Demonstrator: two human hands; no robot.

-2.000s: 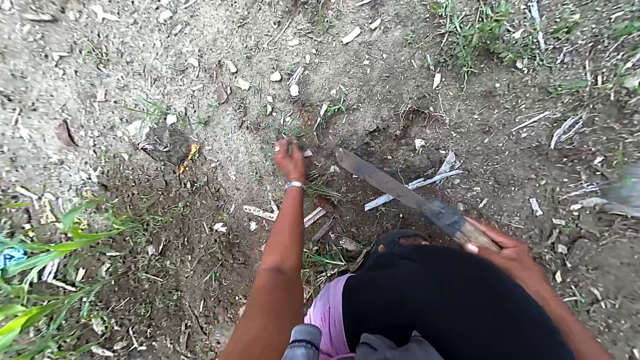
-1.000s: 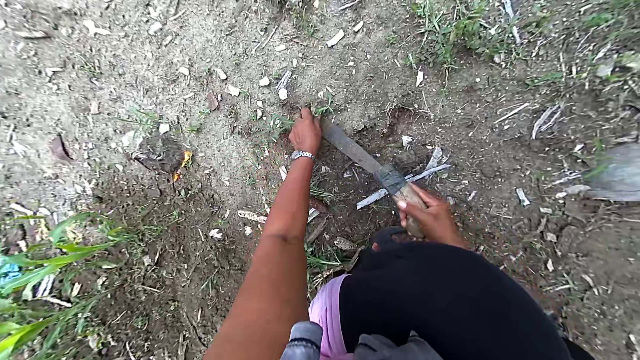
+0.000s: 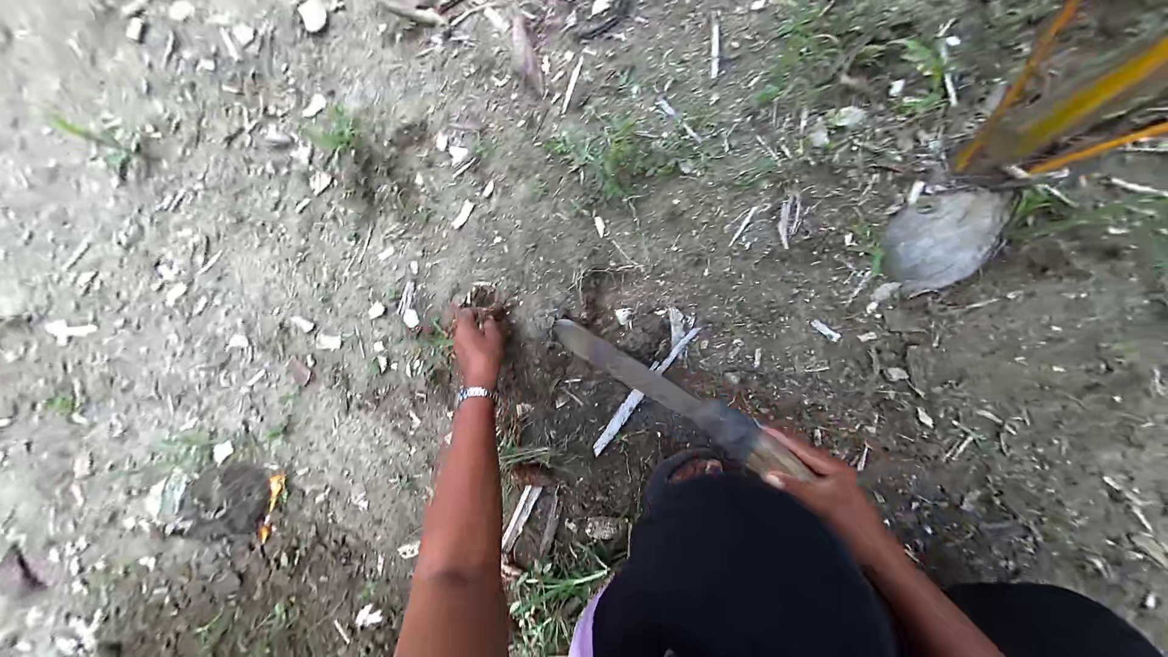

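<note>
My left hand (image 3: 479,345), with a banded bracelet or watch (image 3: 475,394) at its wrist, is low over the soil with fingers pointing down. A small clump of roots and soil (image 3: 484,297) is at its fingertips; whether the fingers grip it is unclear. My right hand (image 3: 818,484) holds the wooden handle (image 3: 778,458) of a machete. Its worn blade (image 3: 634,370) points up and left, its rounded tip a short way right of my left hand. Dark wrapping (image 3: 727,424) covers the joint of blade and handle.
A pale dry stick (image 3: 646,392) lies beneath the blade. A flat grey stone-like disc (image 3: 947,237) is at the upper right, beside yellow-edged strips (image 3: 1049,109). Grass tufts (image 3: 610,160), wood chips and a dark clod (image 3: 228,500) dot the soil. My dark-clothed knee (image 3: 748,566) is at the bottom.
The machete tip was close beside my left hand one second ago; now a gap separates them. The view has shifted, bringing the yellow-edged strips into sight at the upper right.
</note>
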